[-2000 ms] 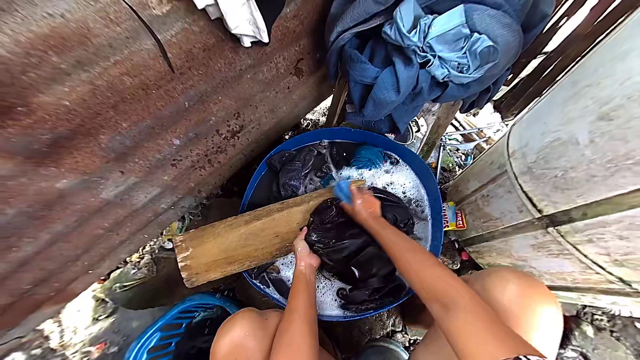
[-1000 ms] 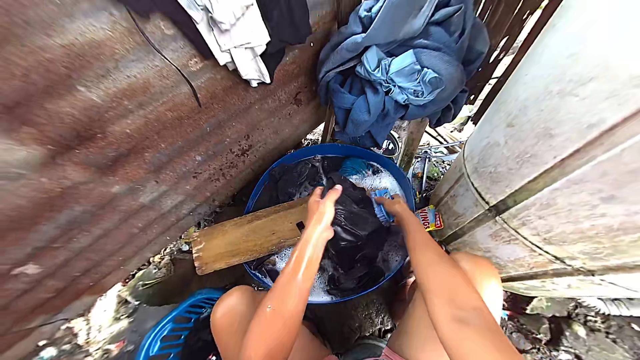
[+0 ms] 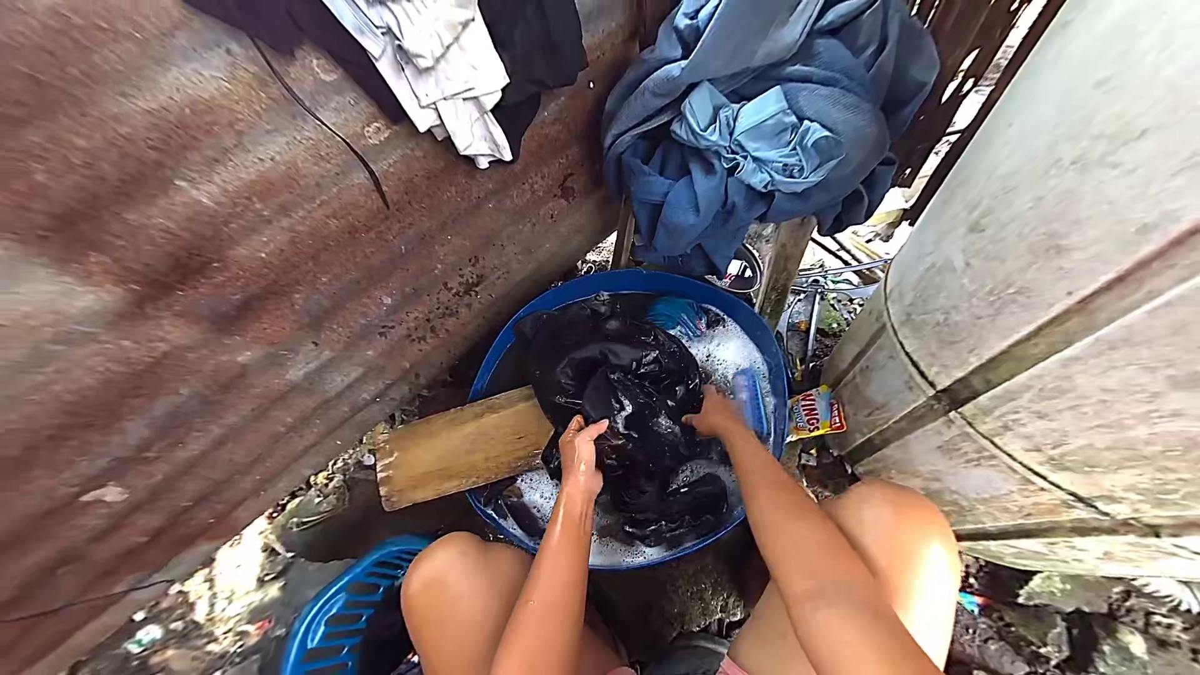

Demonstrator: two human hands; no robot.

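A round blue basin [image 3: 780, 375] holds sudsy water and wet dark cloth. My left hand [image 3: 581, 455] grips the near left edge of a bunched black garment [image 3: 628, 375], thumb on top. On the garment's right side my right hand [image 3: 714, 414] holds a fold, its fingertips hidden in the cloth. Under the garment lies a wooden board [image 3: 464, 445], jutting out over the basin's left rim. A blue scrub brush [image 3: 749, 398] rests in the suds just right of my right hand. A teal-blue item [image 3: 677, 316] shows near the basin's far rim.
Blue cloths [image 3: 769, 141] are heaped on a wooden stand beyond the basin. White cloth [image 3: 450, 75] and dark cloth hang over the rusty corrugated metal sheet [image 3: 234, 281] at left. A blue plastic basket [image 3: 342, 600] stands near left, a detergent packet [image 3: 817, 412] and large pale container [image 3: 1050, 328] right.
My right hand has let go of the blue brush, which now lies in the suds, and has taken hold of the black garment. The garment is bunched higher over the board.
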